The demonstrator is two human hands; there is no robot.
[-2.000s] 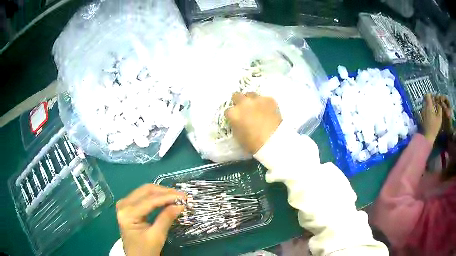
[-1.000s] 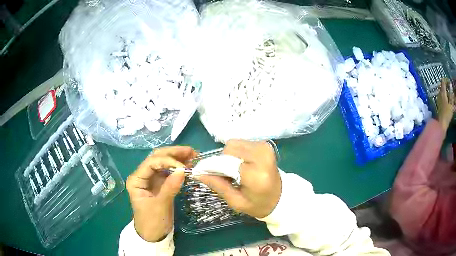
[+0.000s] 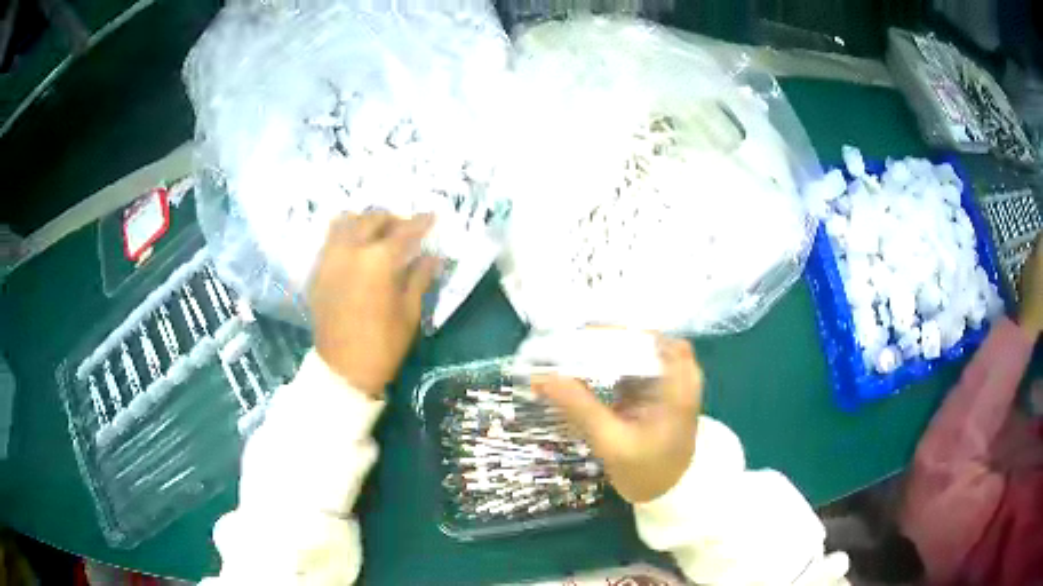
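Note:
My right hand (image 3: pixel 641 418) holds a white plastic housing (image 3: pixel 595 357), blurred, above the back right of the clear insert tray (image 3: pixel 429 504). The tray is full of loose metal inserts (image 3: pixel 515 464). My left hand (image 3: pixel 372 298) is at the front edge of the left bag of white caps (image 3: pixel 377 149); it is blurred, and I cannot tell whether its fingers hold anything. The right bag of housings (image 3: pixel 641 206) stands behind my right hand.
A ribbed blister tray (image 3: pixel 149 481) at the left holds a row of assembled units (image 3: pixel 166 332). A clear box with a red-edged label (image 3: pixel 145 223) lies behind it. A blue bin (image 3: pixel 841 355) heaped with white pieces stands at the right, near a neighbour's pink sleeve (image 3: pixel 972 424).
My left hand has gone from the inserts to the left bag. My right hand has come from the right bag to above the insert tray with a white housing. The view has shifted.

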